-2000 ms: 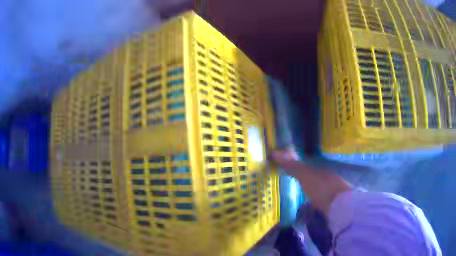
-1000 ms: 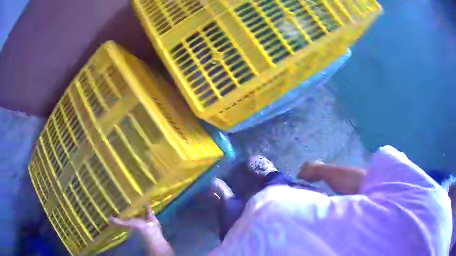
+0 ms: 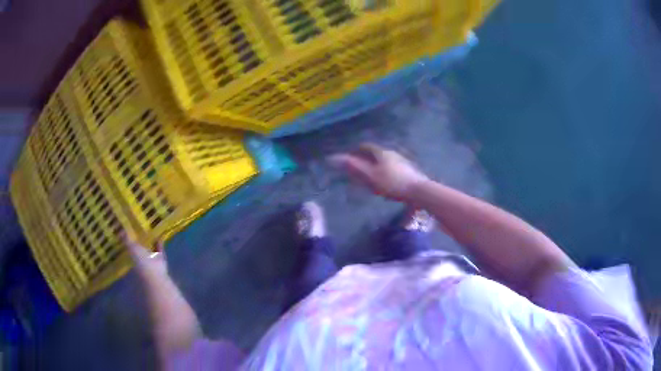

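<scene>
A slatted yellow crate (image 3: 94, 156) stands at the left. My left hand (image 3: 147, 259) holds its near lower edge, the fingertips partly hidden against the slats. A second yellow crate (image 3: 312, 83) stands beside it at the top, its near corner close against the first. Blue-green material (image 3: 269, 156) shows under the crates' near edges; I cannot tell if it is a crate or a liner. My right hand (image 3: 380, 170) is bare, blurred and empty, fingers apart, above the floor right of the left crate and below the second crate.
The grey-green floor (image 3: 536, 145) spreads to the right. My feet, one shoe (image 3: 312, 219) in clear view, are just below the crates. Dark blue things (image 3: 22, 290) lie at the left edge. A dark reddish surface (image 3: 43, 43) is at the upper left.
Both crates sit further up and left in view. My right hand has come forward from beside my body towards the crates. My left hand stays at the left crate's edge.
</scene>
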